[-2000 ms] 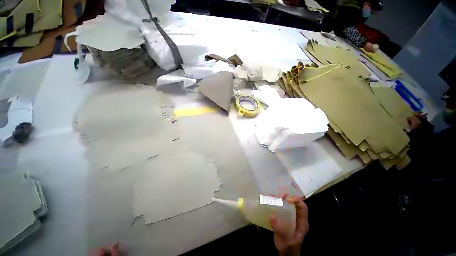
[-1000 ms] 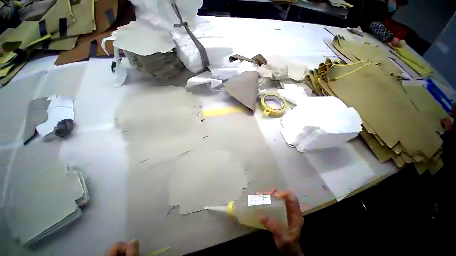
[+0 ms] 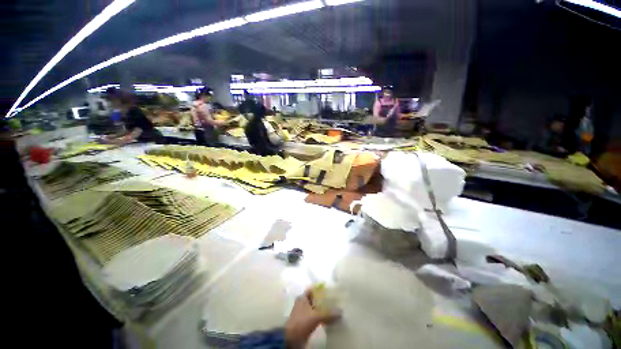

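My left hand (image 3: 310,317) is low in the centre, blurred, with a blue sleeve at the bottom edge. Something pale yellow shows at its fingertips, too blurred to tell what it is or whether the hand grips it. My right hand and the glue bottle are out of the picture. Grey-beige panels (image 3: 381,293) lie flat just beyond and right of my left hand. A low stack of grey-beige panels (image 3: 248,300) lies to its left. A small dark grey lump (image 3: 295,255) lies on scraps beyond the stack.
A tied white bundle (image 3: 422,180) stands behind the panels, beside a grey-beige pile (image 3: 388,235). A grey triangle (image 3: 504,310) and scraps lie at lower right. Another pale stack (image 3: 153,266) and fanned olive panels (image 3: 136,215) line the left. Several people are at the back tables.
The view has swung up and left, bringing the room and left-hand stacks in. The right hand, glue bottle and white block have left the picture. The left hand appears farther right and higher.
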